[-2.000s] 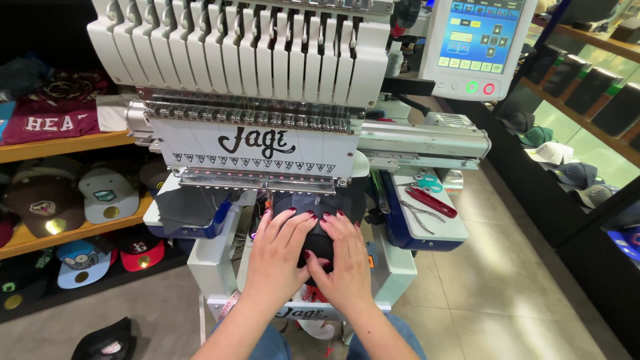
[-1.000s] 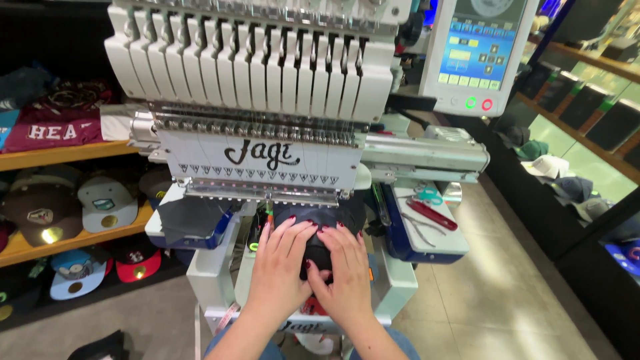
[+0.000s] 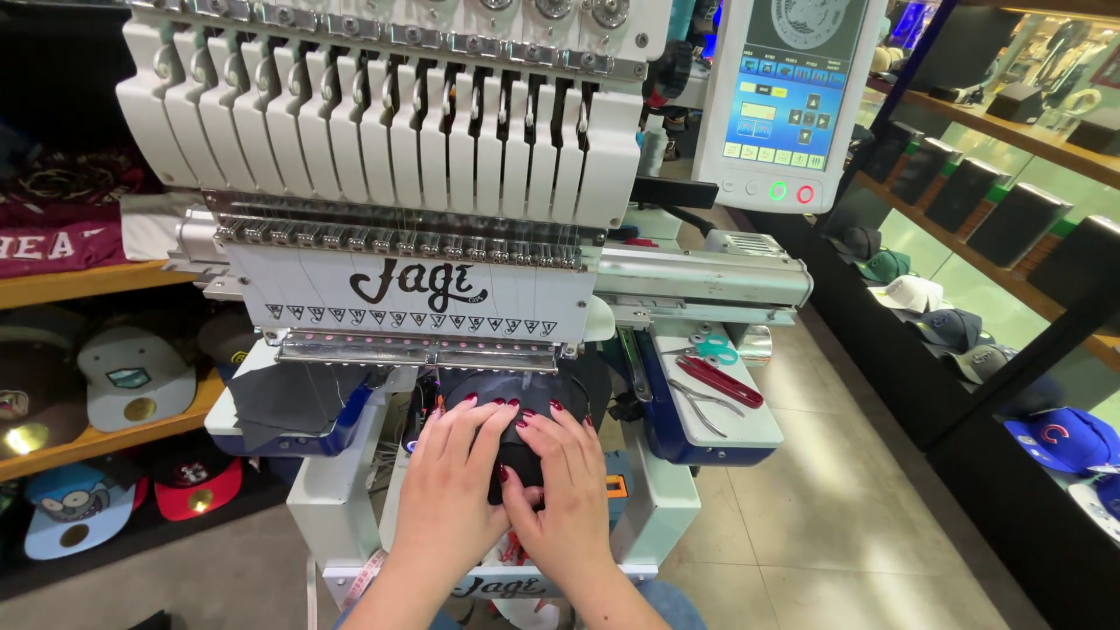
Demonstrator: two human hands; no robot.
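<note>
Below the needle heads of a multi-needle embroidery machine [image 3: 411, 297], a black cap [image 3: 516, 442] sits at the sewing arm. My left hand [image 3: 455, 481] lies on the cap's left side, fingers spread toward the needle plate. On the right side, my right hand [image 3: 564, 481] rests with its fingers slightly bent and its thumb near my left hand. Both hands touch the fabric; whether they pinch it cannot be seen. The cap's lower part is largely hidden by my hands. A control panel with a lit screen [image 3: 783, 114] stands at the upper right.
The right side table [image 3: 744, 437] holds a red-handled tool [image 3: 719, 381], metal snips [image 3: 700, 407] and teal scissors [image 3: 716, 350]. Dark backing sheets [image 3: 289, 398] lie on the left table. Shelves with caps [image 3: 136, 376] flank the machine. A measuring tape [image 3: 366, 573] hangs below.
Both hands stay on the cap, with only small shifts of the fingers. The view has moved slightly.
</note>
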